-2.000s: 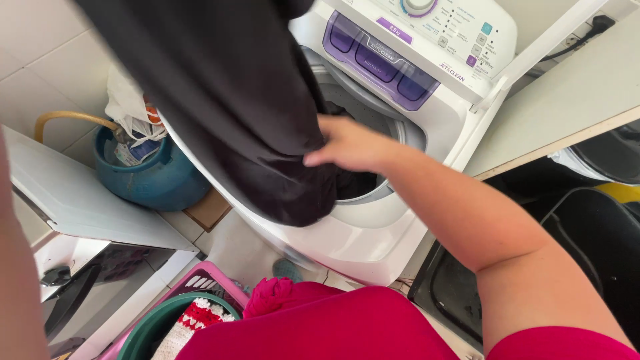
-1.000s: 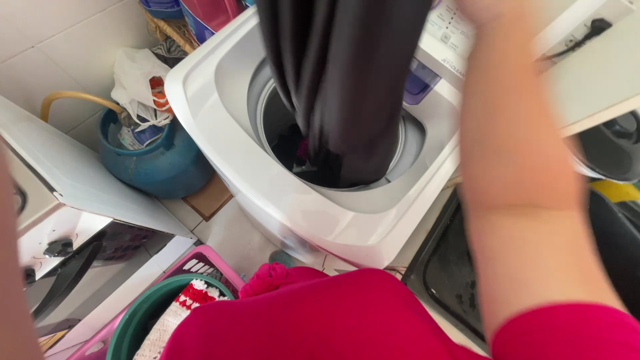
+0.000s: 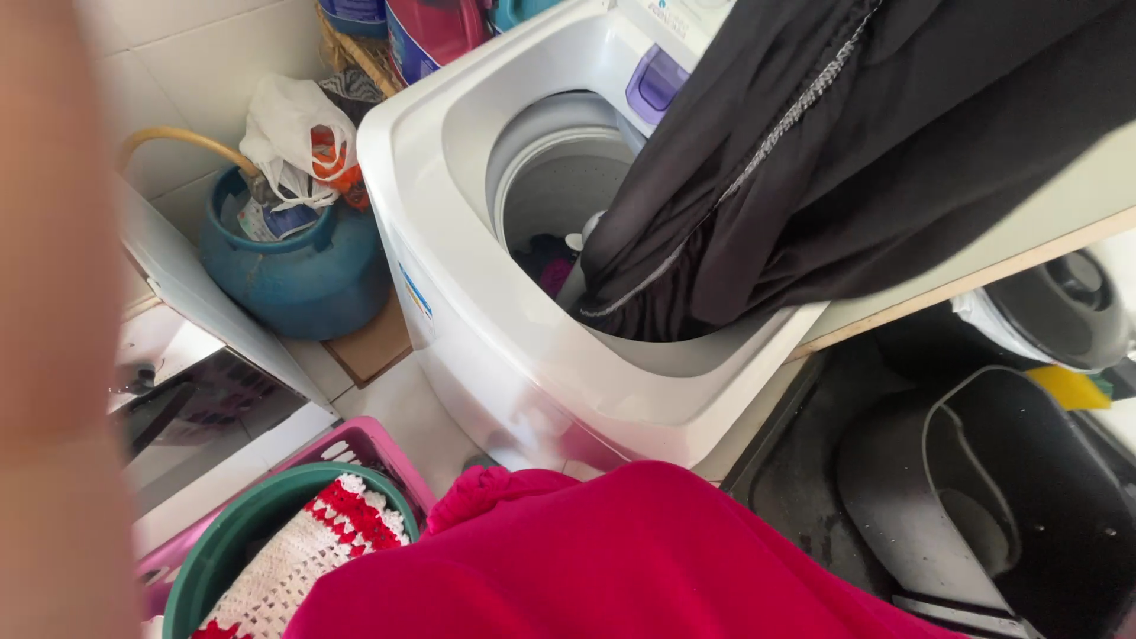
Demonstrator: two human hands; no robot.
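A long black cloth with a pale stitched seam [image 3: 799, 169] hangs from beyond the upper right edge down into the open drum of the white top-loading washing machine [image 3: 497, 311]. Its lower end bunches against the right side of the tub opening. Deeper in the drum [image 3: 568, 191] lie some dark and magenta clothes [image 3: 552, 266]. A blurred stretch of my left arm fills the left edge of the view, but the left hand is not seen. My right hand is outside the frame too, so what either hand holds is hidden.
A blue gas cylinder [image 3: 302, 284] with a white plastic bag [image 3: 297, 142] stands left of the washer. Below it are a stove [image 3: 204, 390], a pink basket [image 3: 382, 444] and a green bucket [image 3: 213, 532] holding crocheted cloth [image 3: 302, 550]. Black containers [image 3: 976, 479] stand at right.
The black cloth has swung from above the drum to the upper right, uncovering more of the tub. My right arm, in view a second ago, has left the frame.
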